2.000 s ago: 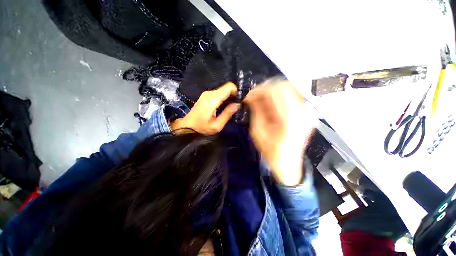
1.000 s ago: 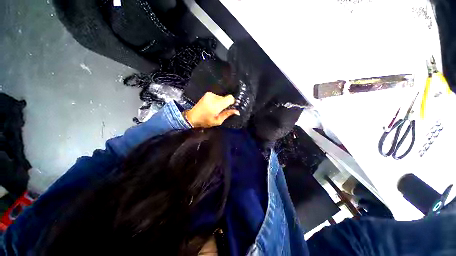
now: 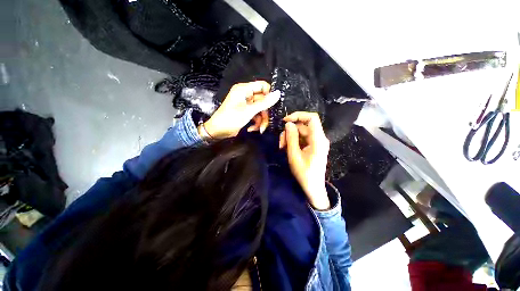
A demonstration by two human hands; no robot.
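Note:
A dark garment section (image 3: 302, 85) lies over the lap beside the table edge. A light-and-dark beaded trim (image 3: 276, 108) runs along its edge between my hands. My left hand (image 3: 242, 109) pinches the garment edge at the trim with thumb and fingers. My right hand (image 3: 305, 142) is just right of the trim, thumb and index finger together at the cloth; a tiny needle may be at the fingertips, too small to tell. Black shiny tangled strands (image 3: 214, 65) hang left of the garment section.
The white table (image 3: 353, 34) is on the right, with a brown-ended long flat tool (image 3: 394, 74), dark-handled scissors (image 3: 486, 138), a small red tool (image 3: 483, 111) and a black cylinder (image 3: 503, 202). More dark cloth (image 3: 28, 153) lies at the far left on the grey floor (image 3: 102, 125).
My right hand, blurred two seconds ago and out of view one second ago, is back at the trim. My left hand stays on the garment edge. The view has shifted slightly.

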